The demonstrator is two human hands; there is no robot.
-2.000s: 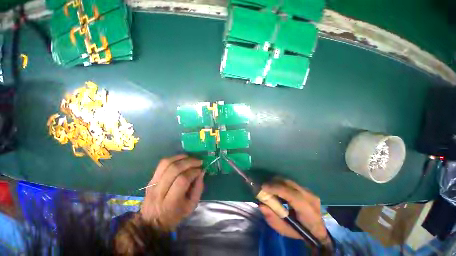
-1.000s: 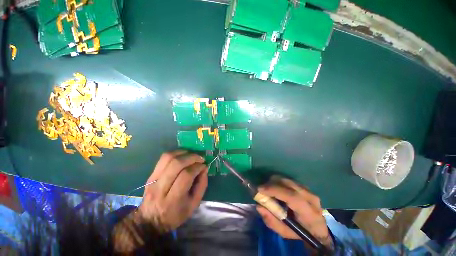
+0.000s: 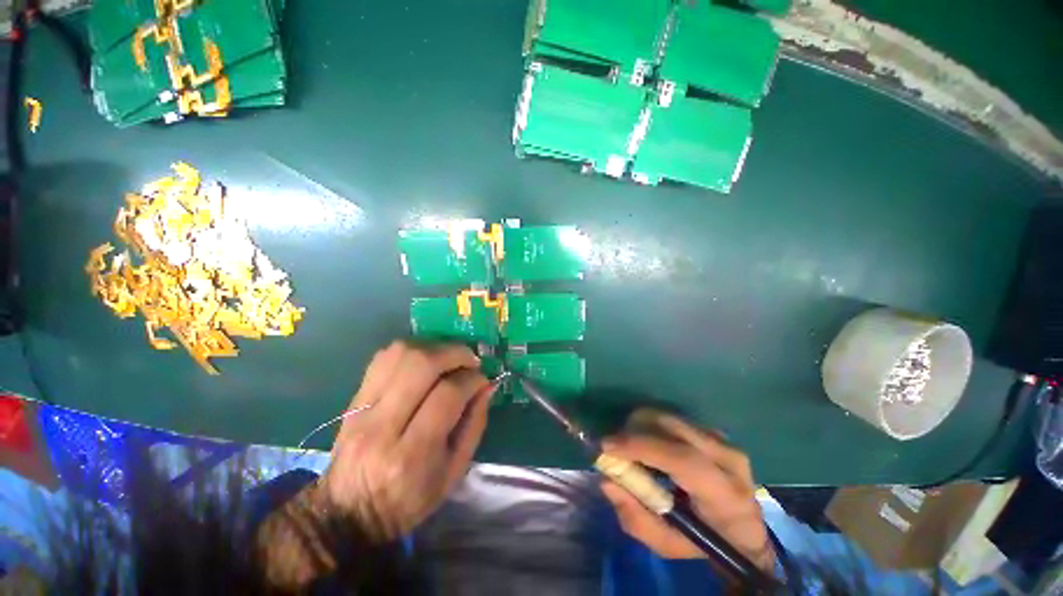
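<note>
A green PCB panel [image 3: 546,317] lies on the mat in front of me, with orange flex circuits [image 3: 481,305] across the middle of its upper two rows. My right hand [image 3: 685,489] holds the soldering iron [image 3: 633,482] by its tan grip, its tip at the middle of the panel's lowest row. My left hand [image 3: 408,437] pinches thin solder wire [image 3: 338,417] at the same spot, and the wire trails behind the hand. The left fingers cover part of the lowest left board. No orange strip is visible in that row.
A heap of loose flex circuits [image 3: 192,274] lies left. A stack of soldered panels [image 3: 239,58] is far left, and bare panels [image 3: 694,140] are far centre. A whitish tub [image 3: 851,370] with silvery bits stands right. A dark box [image 3: 1032,285] is at the right edge.
The view has shifted, so stacks and heap sit further left and higher than two seconds ago. My left fingertips have moved slightly right, closer to the iron tip. Both hands keep their hold.
</note>
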